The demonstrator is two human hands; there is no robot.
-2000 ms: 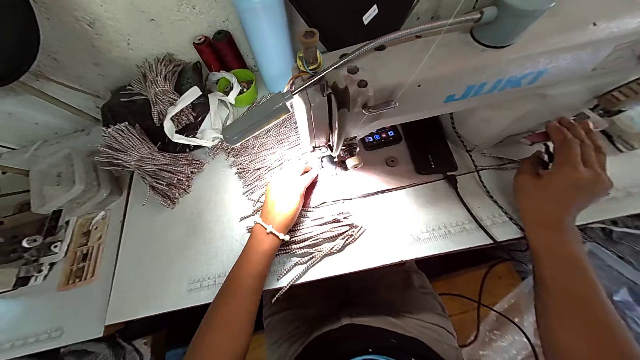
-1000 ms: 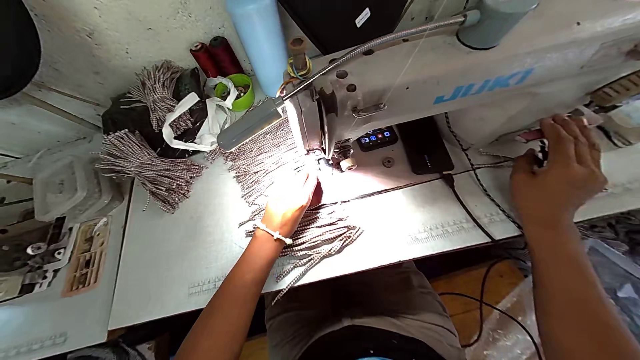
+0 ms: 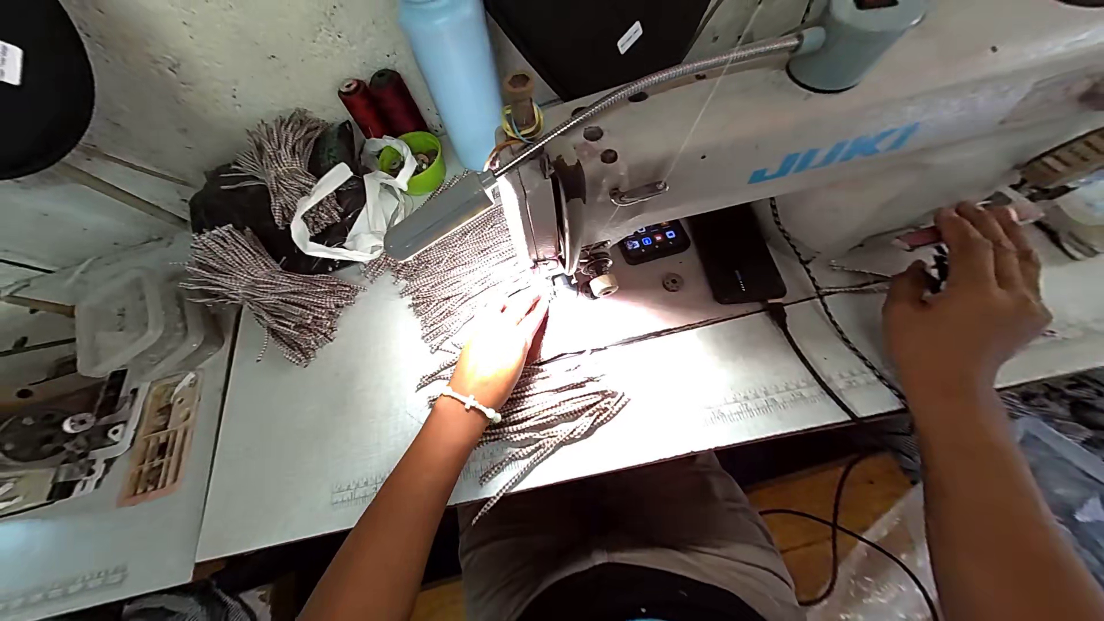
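My left hand (image 3: 496,354), a beaded bracelet at its wrist, lies on patterned fabric cords (image 3: 552,397) just in front of the presser foot of a Juki sewing machine (image 3: 690,164). Glare from the lamp (image 3: 440,216) washes out its fingertips, so whether they grip the cords does not show. More cords (image 3: 457,276) spread behind and left of the needle area. At the right, my right hand (image 3: 975,285) is around a small dark object with a reddish part (image 3: 918,237), perhaps small snips, mostly hidden by the fingers.
Bundles of cords (image 3: 267,293) lie at the left beside white straps (image 3: 345,216), a green cup (image 3: 423,164), red thread cones (image 3: 379,103) and a blue bottle (image 3: 453,78). A black phone (image 3: 735,254) with a cable and a lit device (image 3: 653,241) rest under the machine arm.
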